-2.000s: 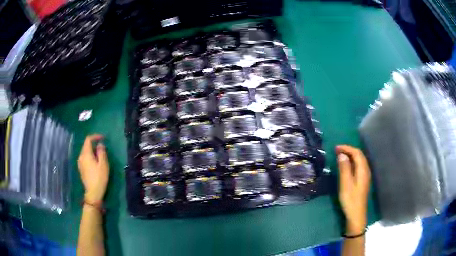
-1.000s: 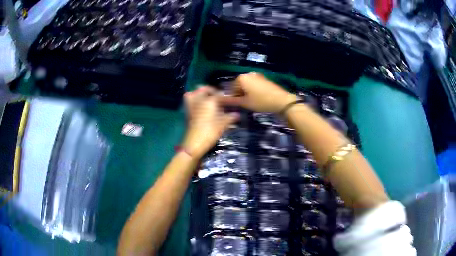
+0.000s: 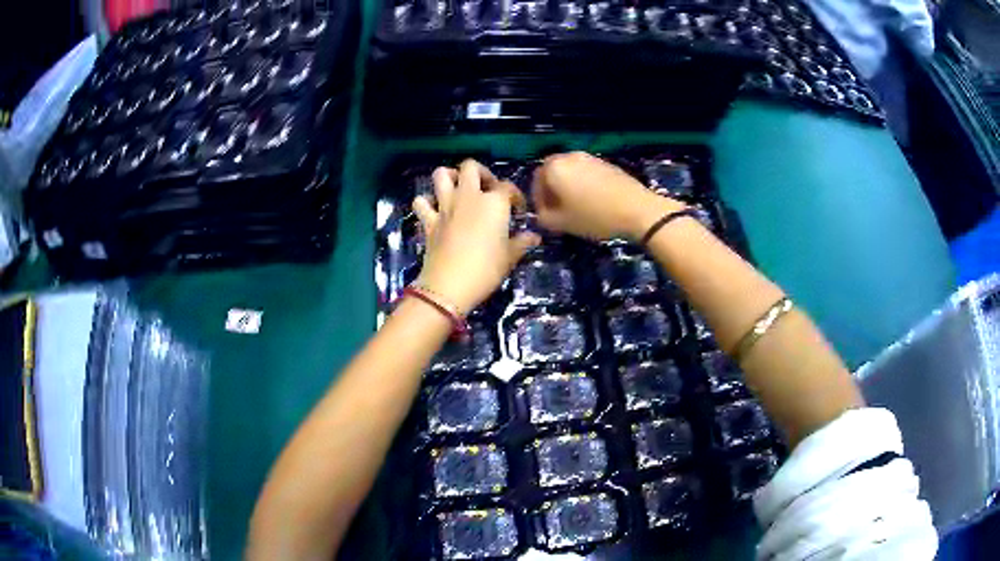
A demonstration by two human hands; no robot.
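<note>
The black tray (image 3: 515,378) lies on the green mat, with silvery-black modules, such as this one (image 3: 561,397), in its pockets. My left hand (image 3: 466,232) is over the far left part of the tray, its fingers bent and partly spread, thumb towards the right hand. My right hand (image 3: 587,197) is close beside it, fingers curled down towards the same far pockets. The fingertips nearly meet. What lies between or under them is hidden, and I cannot tell whether either hand holds a part.
Stacked black trays stand at the far left (image 3: 186,208) and beyond the tray (image 3: 570,88). Clear trays (image 3: 143,427) are at the left, and a translucent stack (image 3: 932,405) is at the right. A white label (image 3: 243,321) lies on the mat. Part of a person shows at the top right.
Both hands went from either side of the tray to its far end and stay there. Since the last earlier frame, the left fingers have spread more. The view has shifted.
</note>
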